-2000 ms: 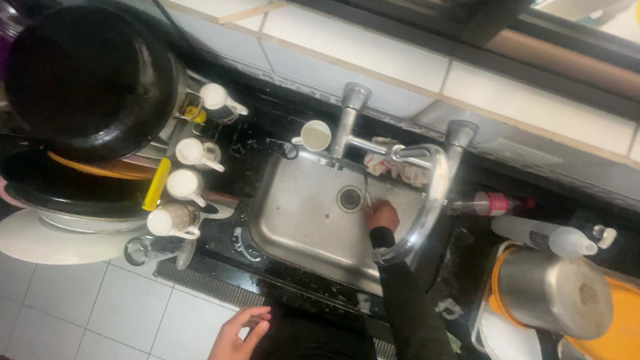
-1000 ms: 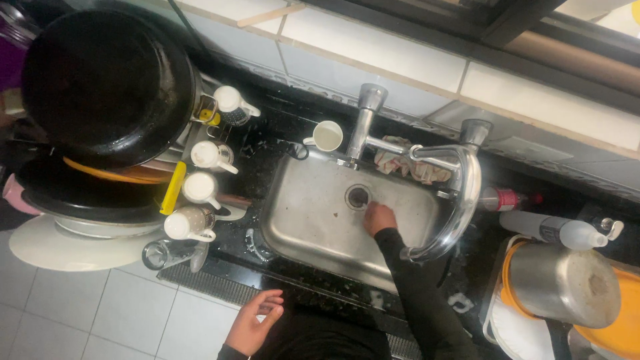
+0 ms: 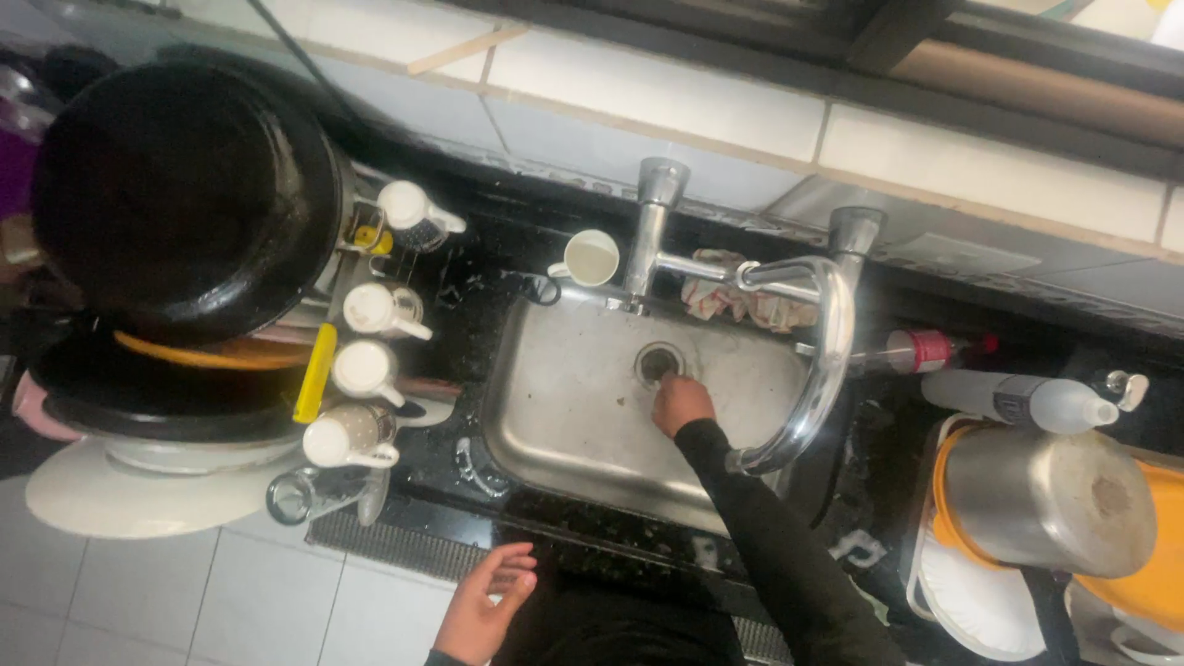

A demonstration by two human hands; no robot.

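Note:
My right hand (image 3: 684, 404) reaches down into the stainless steel sink (image 3: 564, 407), its fingers at the edge of the drain (image 3: 660, 363); whether they hold anything is hidden. My left hand (image 3: 490, 597) hangs in front of the counter's edge, fingers loosely curled and apart, nothing in it. The chrome faucet (image 3: 828, 370) arches over the basin, its spout end close to my right sleeve. Behind the sink a crumpled cloth (image 3: 740, 296) lies near the faucet, and a white mug (image 3: 590, 258) stands at the back left corner.
At left, a large black pan (image 3: 185, 203), white mugs (image 3: 365, 370), a glass (image 3: 296, 495) and plates (image 3: 148, 495) crowd together. To the right lie a plastic bottle with a red cap (image 3: 918, 351) and a white bottle (image 3: 1017, 400), beside a metal pot (image 3: 1045, 499).
My right hand has moved from the right of the drain to its near edge. A thin item seen by its fingers two seconds ago no longer shows. My left hand still hangs by the counter.

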